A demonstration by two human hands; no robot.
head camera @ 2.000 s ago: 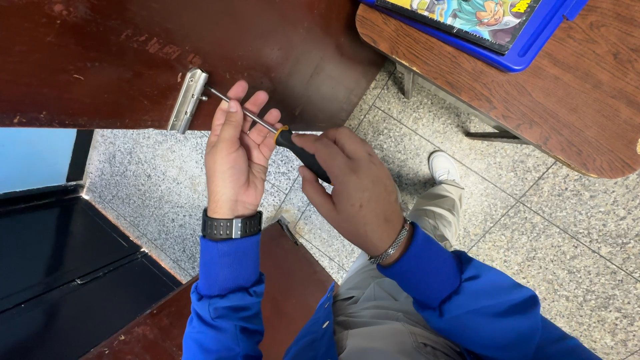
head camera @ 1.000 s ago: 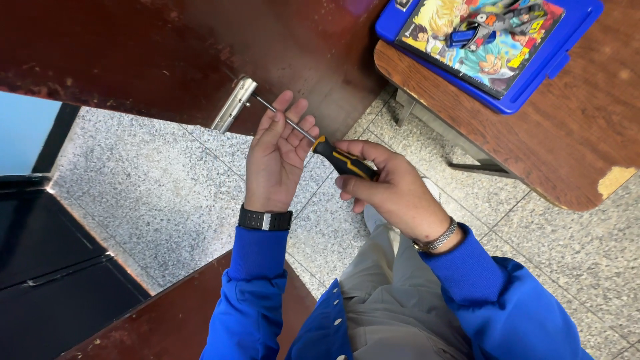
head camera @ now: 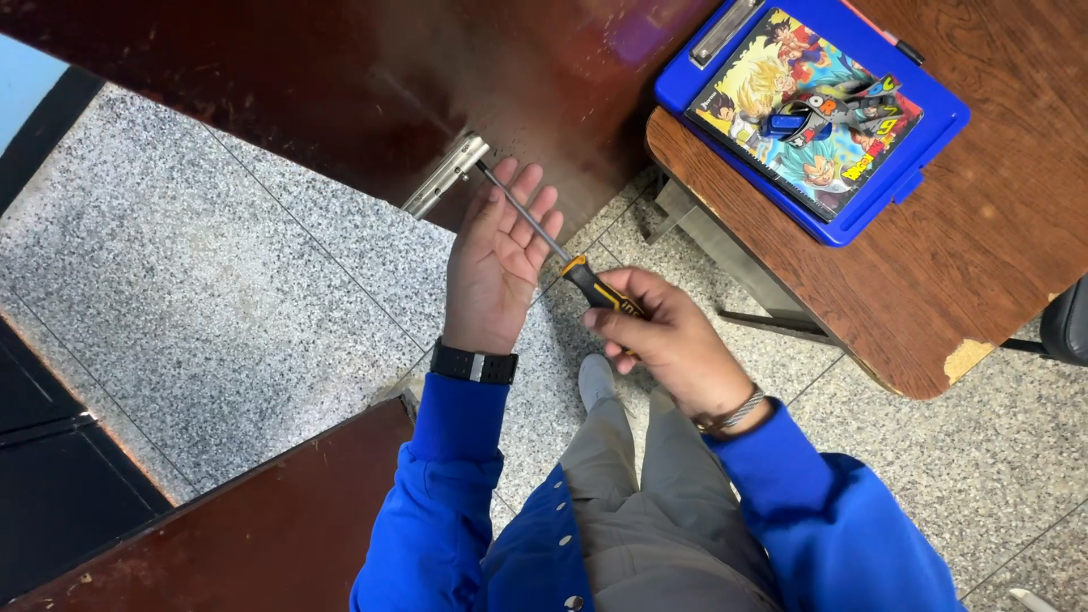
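Note:
My right hand (head camera: 667,336) is closed around the black and yellow handle of a screwdriver (head camera: 601,291). Its steel shaft runs up and left across the open fingers of my left hand (head camera: 501,263), which is palm up with the fingers apart and does not grip it. The shaft's tip reaches the side of a metal door latch or bolt plate (head camera: 449,174) on the edge of a dark red-brown door (head camera: 340,93). Whether the tip sits in a screw cannot be told.
A wooden desk (head camera: 952,246) stands at the right, its corner chipped. On it lies a blue clipboard case (head camera: 931,140) with a picture-covered notebook (head camera: 739,93) and a lanyard (head camera: 824,110). Another red-brown panel (head camera: 255,510) is at the lower left, above speckled floor tiles (head camera: 212,280).
The view has shifted, showing more of the desk. My right hand has changed its hold, from over the handle to fingers and thumb around it. The left hand stays open beside the shaft.

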